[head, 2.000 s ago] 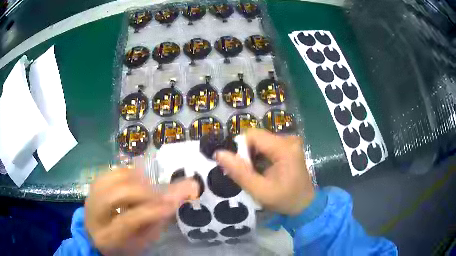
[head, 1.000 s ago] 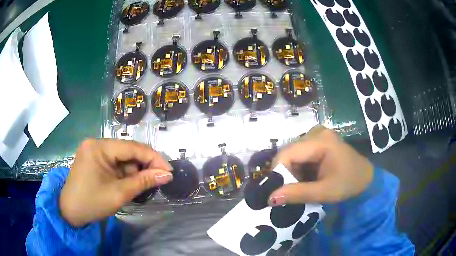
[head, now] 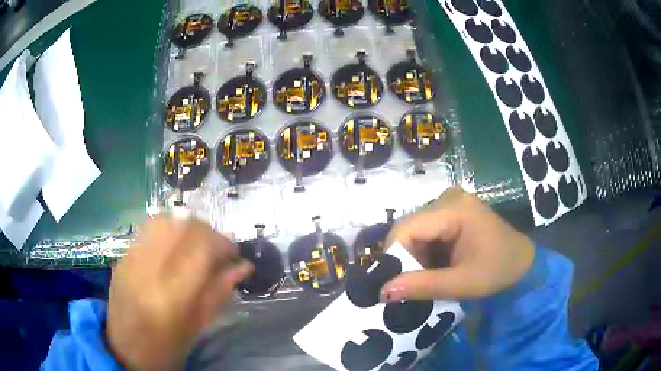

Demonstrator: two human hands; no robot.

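Note:
The clear blister tray [head: 239, 206] holds rows of round display modules with gold-orange patches, such as one in the nearest full row [head: 305, 148]. In the front row, a plain black covered module [head: 262, 267] sits beside an uncovered module [head: 319, 262]. My left hand [head: 177, 282] is blurred at that row's left end, its fingertips by the covered module; I cannot tell whether it holds anything. My right hand [head: 460, 253] grips a white sticker sheet [head: 317, 338] at the front right. A black adhesive disc [head: 372, 280] lies at its thumb and fingers, overlapping the sheet.
Blank white backing papers [head: 64, 138] lie at the left on the green surface [head: 119, 94]. A spare sticker sheet [head: 516, 109] with two columns of notched black discs lies at the right. Clear ridged plastic [head: 629, 145] stands at the far right.
My right hand and its sheet have come off the tray's rear front-row area to the right, uncovering front modules. My left hand has moved down and over the front row's left end.

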